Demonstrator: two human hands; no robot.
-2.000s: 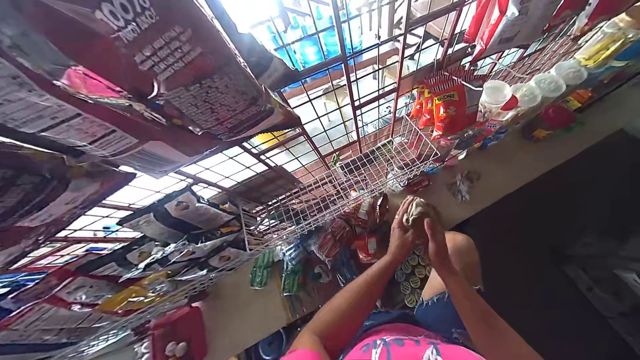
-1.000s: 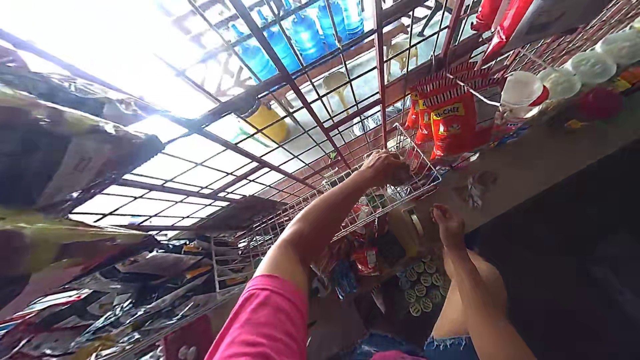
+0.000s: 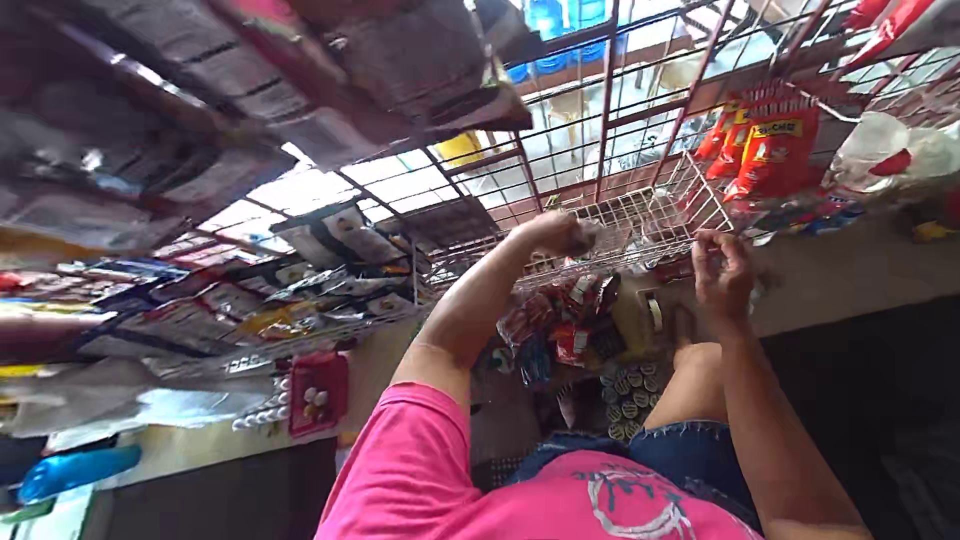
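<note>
My left hand (image 3: 559, 234) is over the left part of a white wire basket (image 3: 645, 217) fixed to a metal grille. Its fingers are curled and blurred, beside something small and greyish; whether they hold it cannot be told. At the basket's right front corner is my right hand (image 3: 724, 274), fingers bent and apart, with nothing visible in it. Whether it touches the wire is unclear. Small packets (image 3: 570, 300) hang below the basket. Red snack bags (image 3: 772, 150) hang just to its right.
Large hanging packs (image 3: 337, 67) crowd the upper left. More packets (image 3: 330, 292) fill a wire rack at left. A pink tray (image 3: 319, 394) with round items stands on the ledge (image 3: 390, 367). Round-topped containers (image 3: 630, 397) stand low near my knee. A blue bottle (image 3: 79, 472) lies at lower left.
My hands were together around a pale item, then apart. My left hand has moved left along the basket from its right part. My right hand has risen to the basket's front corner.
</note>
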